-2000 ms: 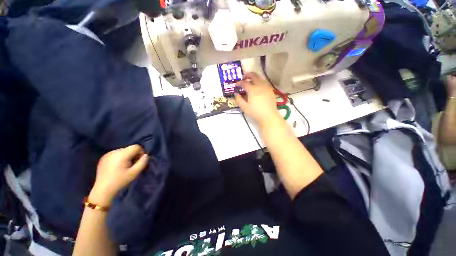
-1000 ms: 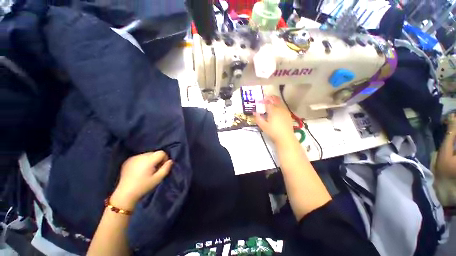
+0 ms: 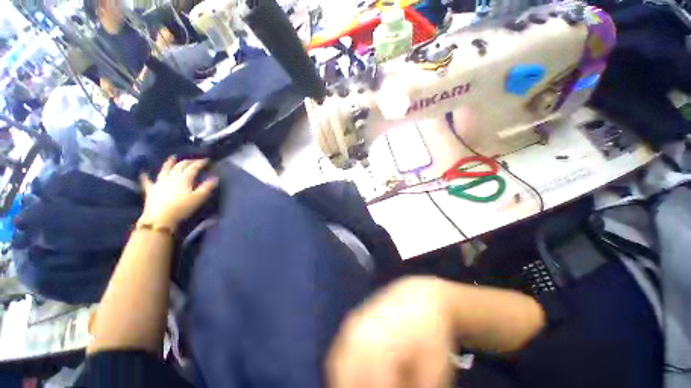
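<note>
My left hand (image 3: 178, 193) lies on navy garment pieces (image 3: 257, 265) left of the machine, fingers and thumb apart; its fingertips partly blend into the cloth. My right hand (image 3: 401, 333) is low in front of my body, strongly blurred; whether it grips the navy cloth beside it I cannot tell. The navy cloth runs from the table's left side down over my lap. The phone (image 3: 409, 148), its screen pale, leans under the arm of the cream sewing machine (image 3: 485, 83). Scissors with red and green handle loops (image 3: 475, 188) lie beside it.
A pale green bottle (image 3: 392, 34) and a red crate (image 3: 420, 26) stand behind the machine. A black tube (image 3: 280, 49) rises at the head's left end. Thin cables hang over the white table edge (image 3: 432, 246). Grey-white and navy pieces (image 3: 678, 242) hang at right. A person (image 3: 117, 45) is at upper left.
My right hand has left the phone and come back towards my body. My left hand has moved up and away along the navy cloth, its fingers now spread. The view has swung left.
</note>
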